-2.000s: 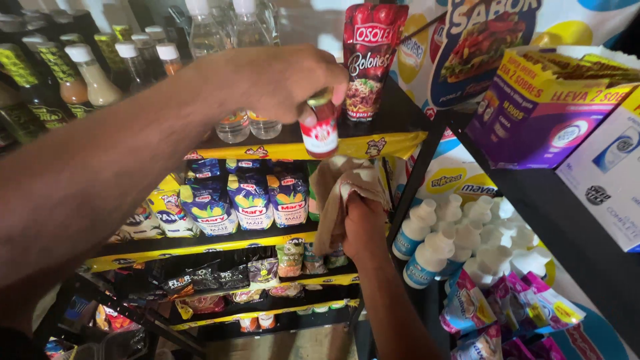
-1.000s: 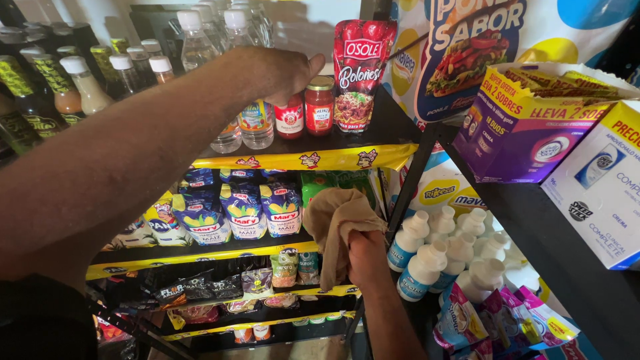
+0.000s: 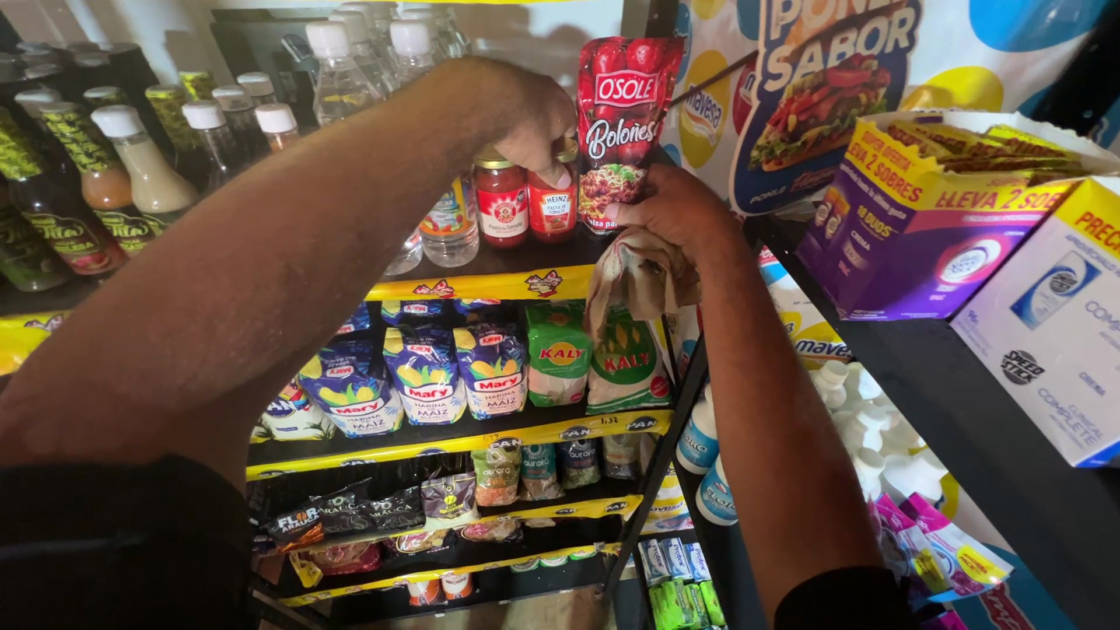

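My left hand (image 3: pixel 538 131) reaches over the top shelf and grips a red-labelled glass jar of tomato paste (image 3: pixel 553 210), thumb on its front; its other fingers are partly hidden. Touching distance to the left is a similar jar with a gold lid (image 3: pixel 502 206). On the right stands an upright red pouch of bolognese sauce (image 3: pixel 623 122). At that pouch's lower right edge is my right hand (image 3: pixel 669 206), its thumb across the front and the other fingers hidden. A beige cloth (image 3: pixel 643 271) is held in the same hand and hangs over the shelf edge.
Clear plastic bottles (image 3: pixel 451 232) and sauce bottles (image 3: pixel 144 166) stand on the left. Flour bags (image 3: pixel 490 372) fill the shelf below. A purple box of sachets (image 3: pixel 910 227) and a white box (image 3: pixel 1050 324) sit on a black side shelf (image 3: pixel 954 385) at right.
Two seconds ago my left hand held a jar raised in front of the shelf; both jars now stand on it. My right hand has moved up with the cloth to the pouch.
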